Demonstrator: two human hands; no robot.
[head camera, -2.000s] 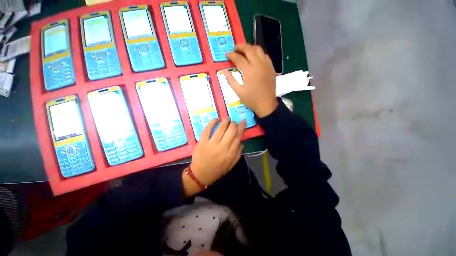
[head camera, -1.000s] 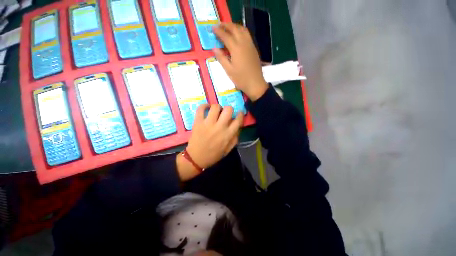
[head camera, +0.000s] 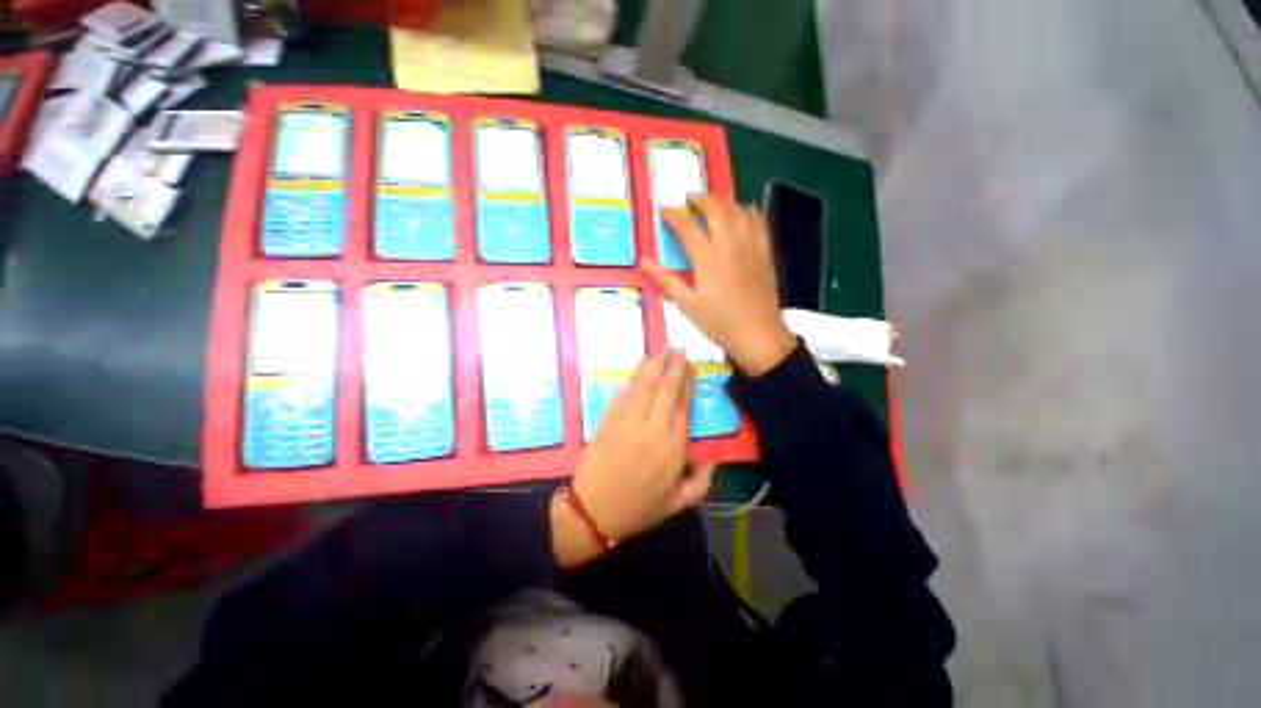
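A flat red phone tray (head camera: 353, 483) lies at the bench edge with two rows of keypad phones, all face up with lit screens and light-blue keypads. My right hand (head camera: 726, 284) is over the far-right phone of the back row (head camera: 676, 169), fingertips at its keypad. My left hand (head camera: 643, 450) is over the two right-hand phones of the front row, fingers close together near their keypads. It partly hides the front-row phone (head camera: 609, 321) and the front-right phone (head camera: 715, 401). Both hands hold nothing that I can see.
A black smartphone (head camera: 795, 246) and a crumpled white strip (head camera: 841, 336) lie right of the tray. White-labelled batteries (head camera: 97, 132) are piled at the back left. A pale yellow sheet (head camera: 465, 53) lies behind the tray. Grey floor (head camera: 1051, 360) is on the right.
The view has shifted, so the tray sits lower and straighter, and the battery pile and yellow sheet show. My left fingers are closer together; my right hand stays at the back-right phone.
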